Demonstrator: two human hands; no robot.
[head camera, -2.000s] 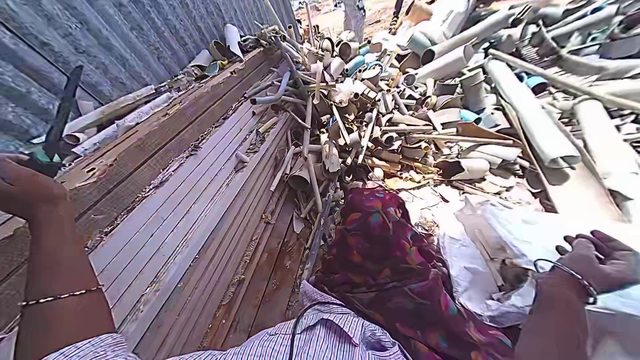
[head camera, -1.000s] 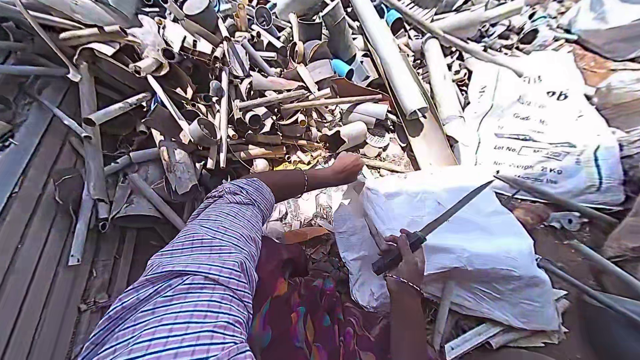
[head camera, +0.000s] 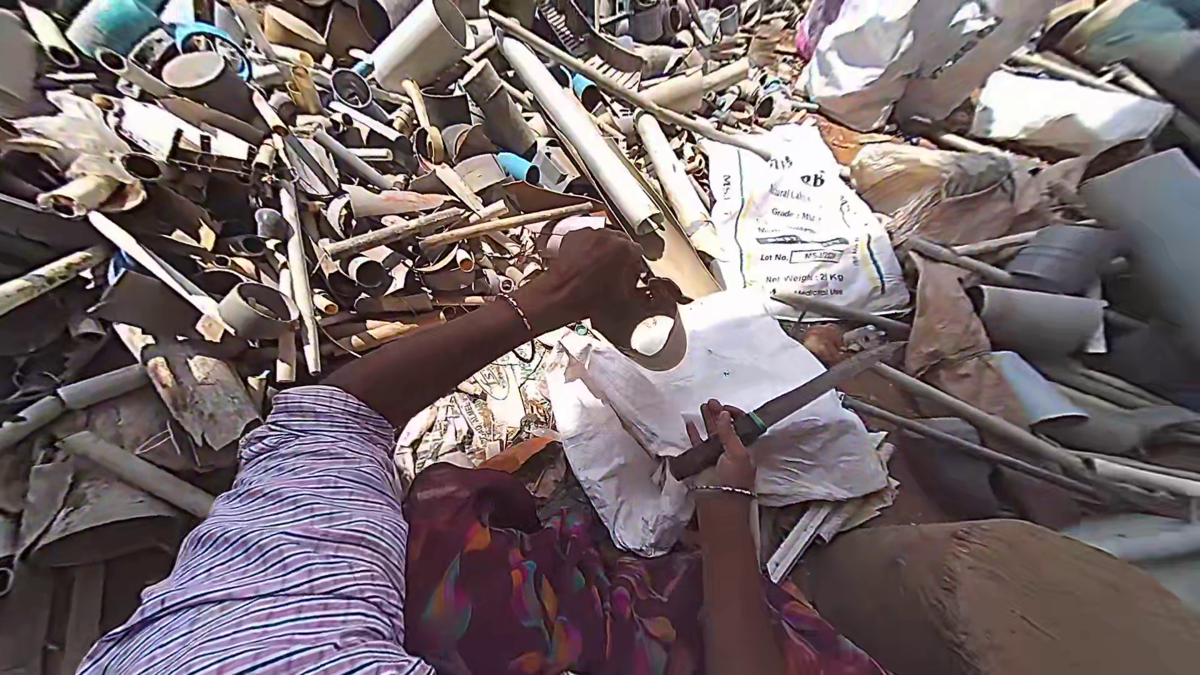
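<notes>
My left hand (head camera: 600, 281), reaching from the left in a striped sleeve, is closed on a short curved pipe piece (head camera: 671, 349) above a white woven sack (head camera: 731, 347). The fingers' exact hold is partly hidden. My right hand (head camera: 727, 450) grips the dark handle of a long knife (head camera: 820, 389), whose blade points to the upper right across the sack. A green band circles the knife near the handle. The knife and the pipe piece are apart. Patterned dark red cloth (head camera: 562, 591) covers my lap below the sack.
Plastic pipe offcuts (head camera: 258, 309) form a heap ahead and to the left. A long grey pipe (head camera: 581, 131) lies beyond my left hand. A printed white sack (head camera: 797, 225) lies behind the knife. Long thin pipes (head camera: 975, 422) and a brown rounded object (head camera: 1012, 600) are at right.
My left hand, near the sack's edge a second ago, now holds a pipe piece. My right hand, empty and spread two seconds ago, holds the knife. The view has swung right from the metal sheeting.
</notes>
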